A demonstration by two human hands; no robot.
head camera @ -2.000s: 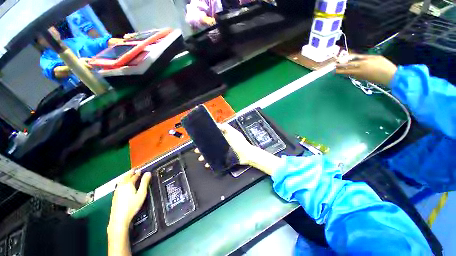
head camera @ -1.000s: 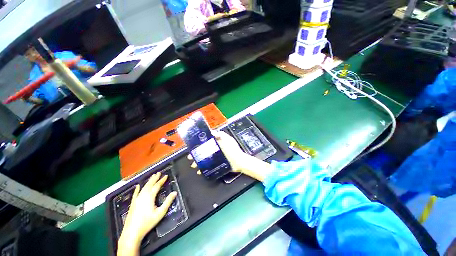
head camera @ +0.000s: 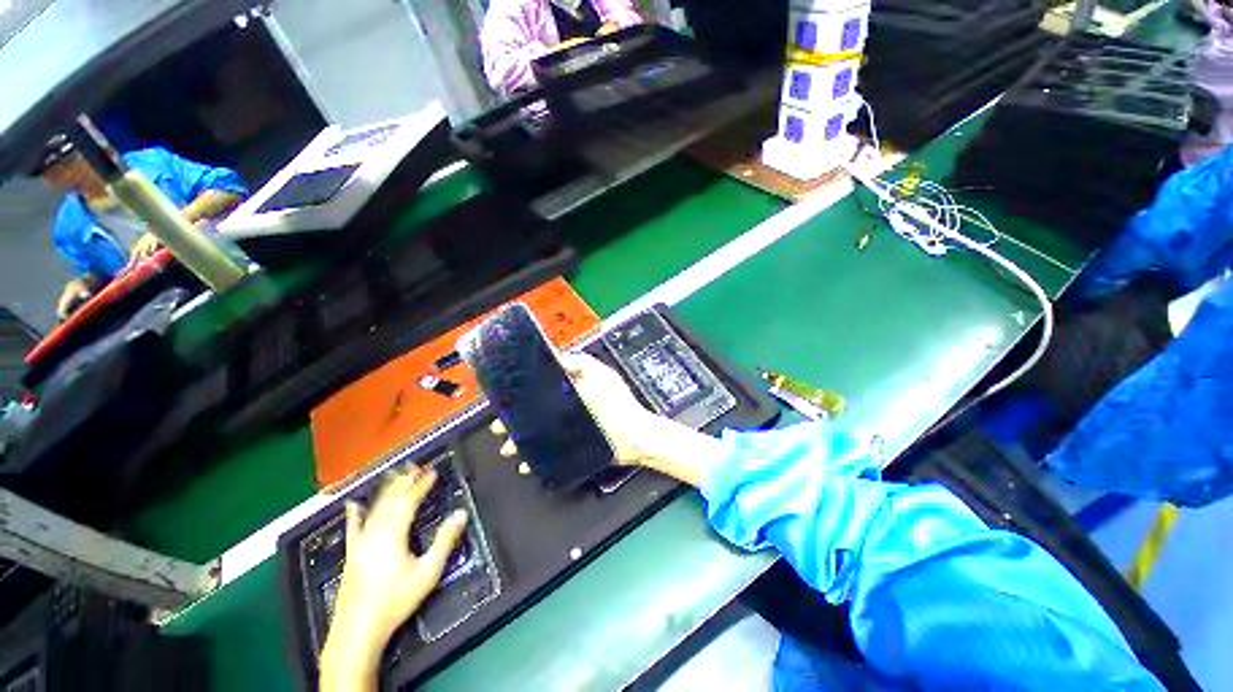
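My right hand (head camera: 615, 412) holds a smartphone (head camera: 537, 395) upright above the middle of the black phone tray (head camera: 541, 541). Its screen is dark and faces me. My left hand (head camera: 392, 548) is over the tray's left part with fingers spread, above two phones lying in slots; whether it touches them I cannot tell. One of these phones (head camera: 467, 588) shows partly beside my thumb. Another phone with a printed pattern (head camera: 669, 365) lies in the tray's right part. A further phone behind my right hand is mostly hidden.
An orange mat (head camera: 365, 426) with small dark and silver parts lies behind the tray. A yellow-gold strip (head camera: 805, 393) lies to the right. A white cable (head camera: 1001, 250) loops near the white block tower (head camera: 818, 88). People in blue and pink smocks are around the bench.
The phone's screen was dark, then lit, and is dark now. My left hand has moved from the tray's left edge onto the phones. The other person's arm near the tower has gone.
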